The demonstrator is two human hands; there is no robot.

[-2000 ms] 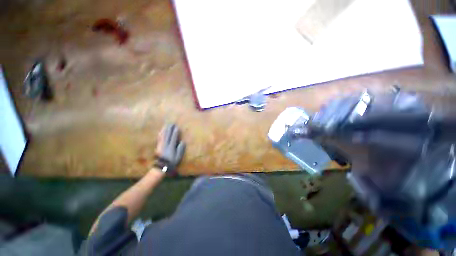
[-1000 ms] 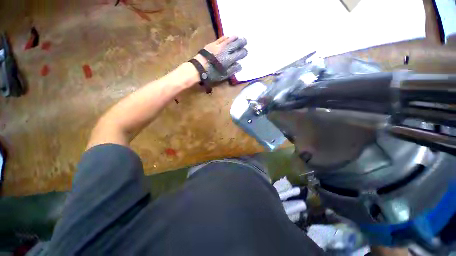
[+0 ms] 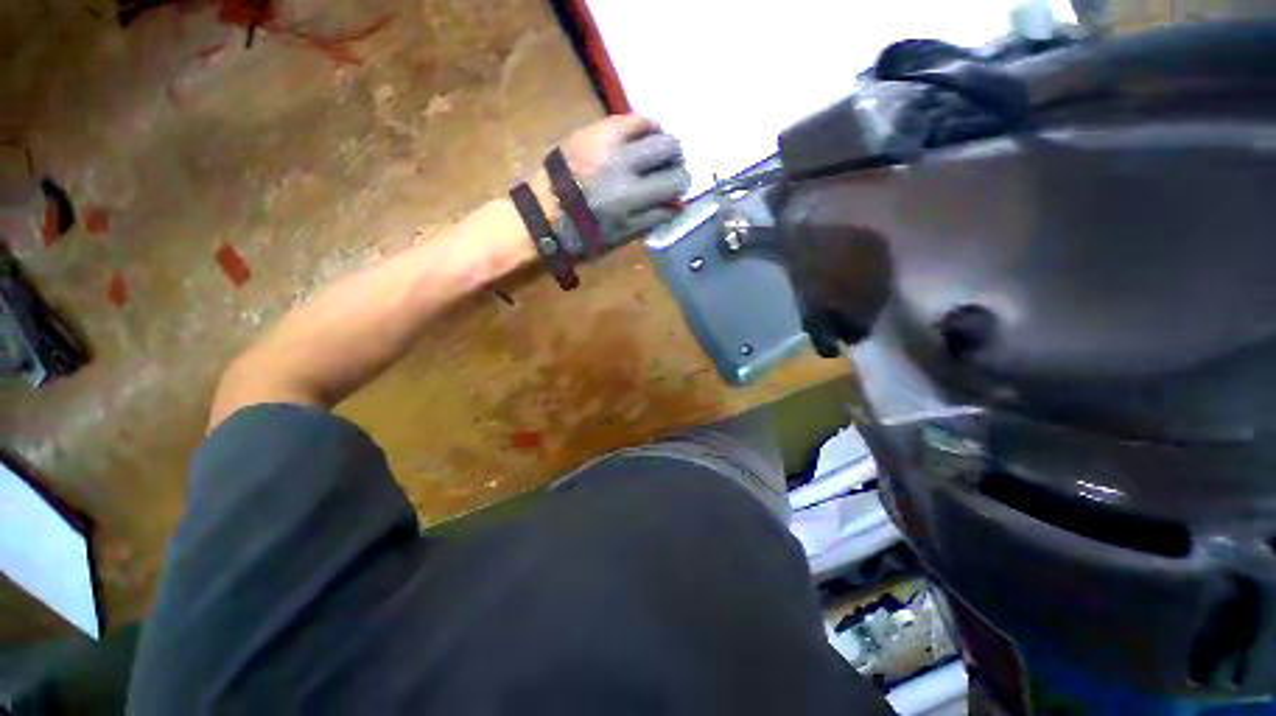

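My left hand (image 3: 623, 182), in a grey mesh glove with dark wrist straps, presses on the near left corner of the fabric lay (image 3: 606, 73). The lay has red and dark edges under white marker paper (image 3: 742, 84). The cloth cutting machine (image 3: 1064, 280) fills the right side, large and dark. Its grey base plate (image 3: 728, 294) sits at the lay's near edge, just right of my left hand. The knife cannot be made out. My right hand is not in view.
The worn brown table (image 3: 420, 357) holds red scraps (image 3: 232, 263), tangled red threads (image 3: 301, 35) and a dark metal object (image 3: 35, 329) at left. A white-topped stack (image 3: 49, 546) lies at lower left. White rolls or papers (image 3: 840, 511) lie below the table edge.
My left hand has come up from the bare table onto the lay's corner, its fingers now more curled. The machine has moved left to the lay and looms larger.
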